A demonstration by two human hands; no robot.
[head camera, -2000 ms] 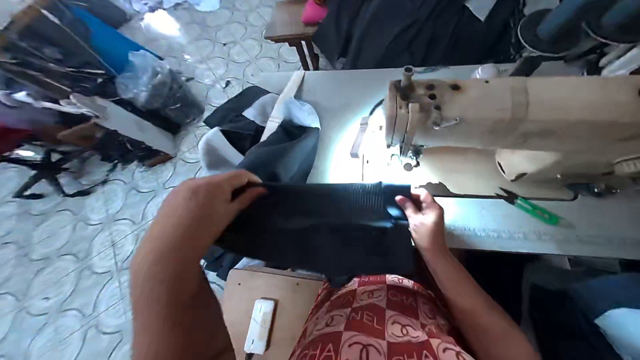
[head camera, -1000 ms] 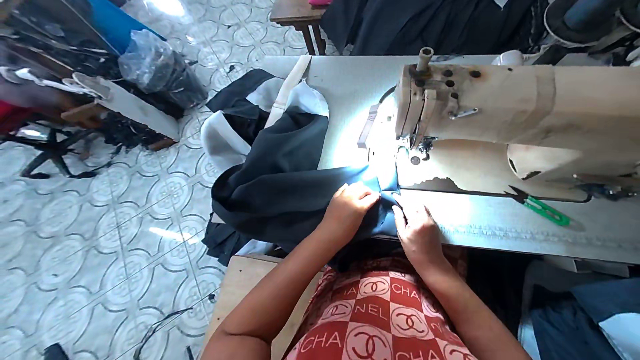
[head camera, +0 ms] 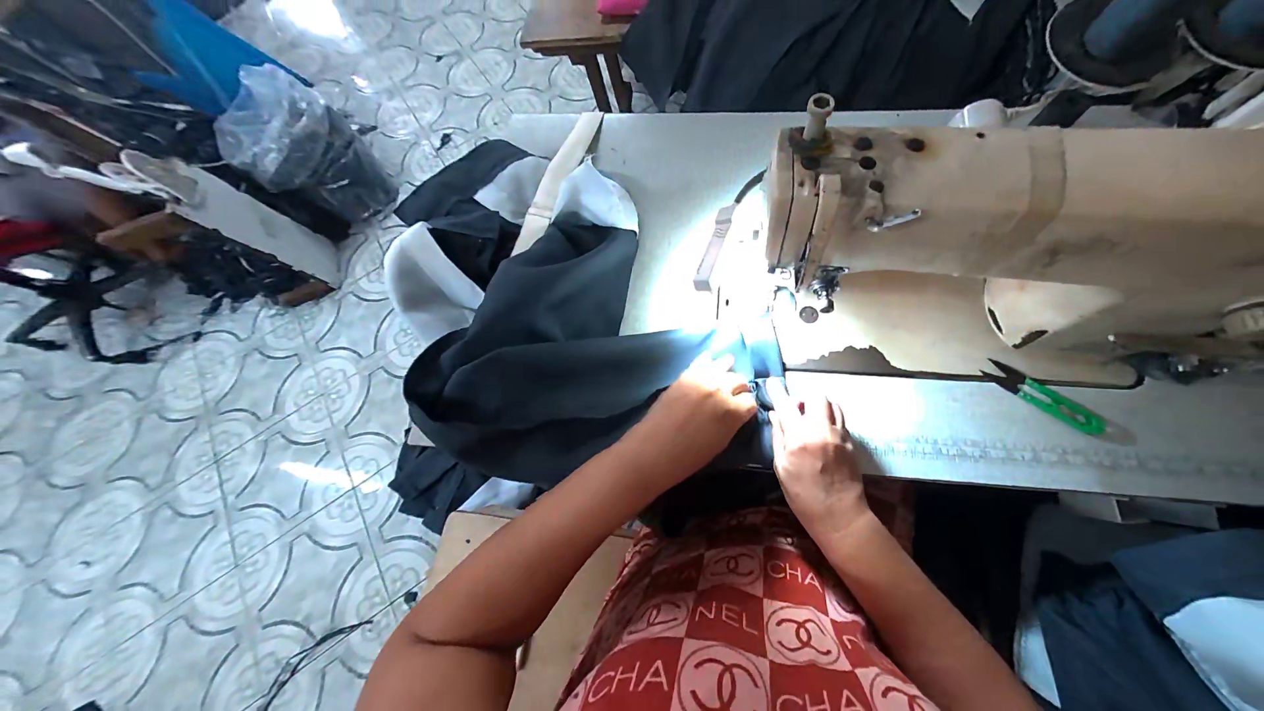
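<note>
Dark garment fabric with light lining lies bunched on the left part of the sewing table, its right end at the needle area of a beige industrial sewing machine. My left hand presses and grips that end just in front of the needle, fingers curled on the cloth. Close beside it, my right hand pinches the fabric's right edge; glare from the machine's lamp partly hides the fingertips. Green-handled thread snips lie on the tabletop to the right of my right hand.
The pale tabletop has its front edge by my lap. Dark fabric lies on a surface behind the machine, and more hangs at lower right. A wooden stool stands beyond the table. Left on the tiled floor is a plastic-wrapped bundle.
The cloth edge, held stretched between both hands before my lap two seconds ago, is now down at the needle area. Both hands have come close together there. Since one second ago they have barely moved.
</note>
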